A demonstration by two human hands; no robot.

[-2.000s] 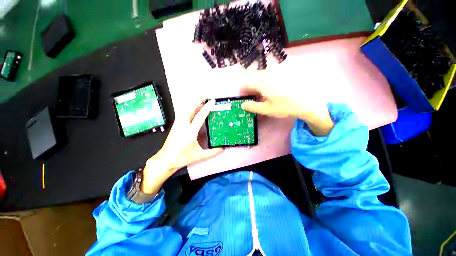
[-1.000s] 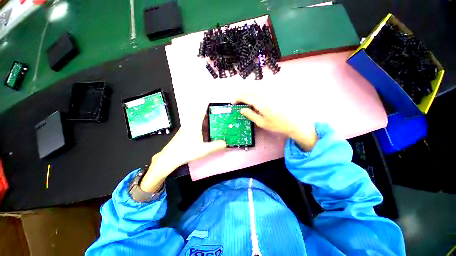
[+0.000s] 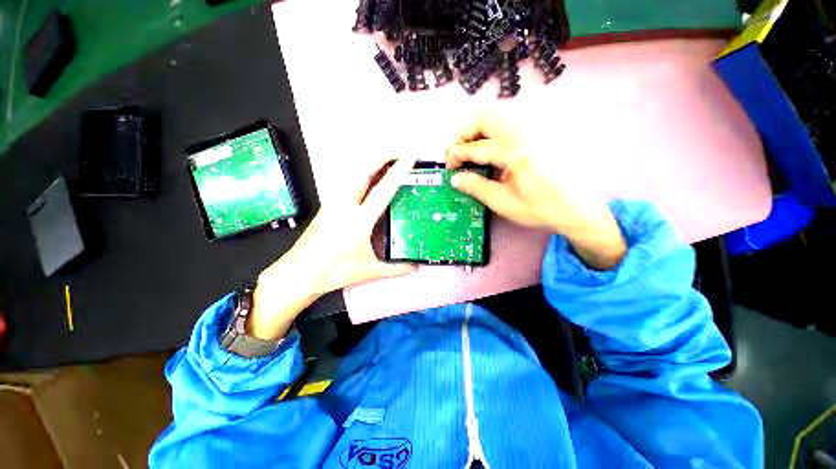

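Note:
A board-in-housing unit (image 3: 438, 224), a green circuit board in a black rim, lies on the pink mat (image 3: 623, 119). My left hand (image 3: 344, 243) grips its left side, with fingers at the top left corner and thumb at the bottom edge. My right hand (image 3: 522, 188) is at the unit's top right corner, with thumb and fingers bent near the top edge. Whether a small part is between those fingers cannot be seen. A tangled pile of black toothed plastic strips (image 3: 458, 41) lies on the mat beyond my hands.
Left on the black bench (image 3: 165, 293) are a second board-in-housing unit (image 3: 243, 183), an empty black housing (image 3: 115, 151), a closed grey-black block (image 3: 55, 227) and a yellow stick (image 3: 69, 308). Right are the blue parts bin (image 3: 775, 110) and blue container (image 3: 770, 224). The green conveyor (image 3: 101, 46) is far left.
The view has shifted, so the pile and bin sit nearer the picture's edges. My left hand still holds the unit. My right fingers are more bent at its top right corner.

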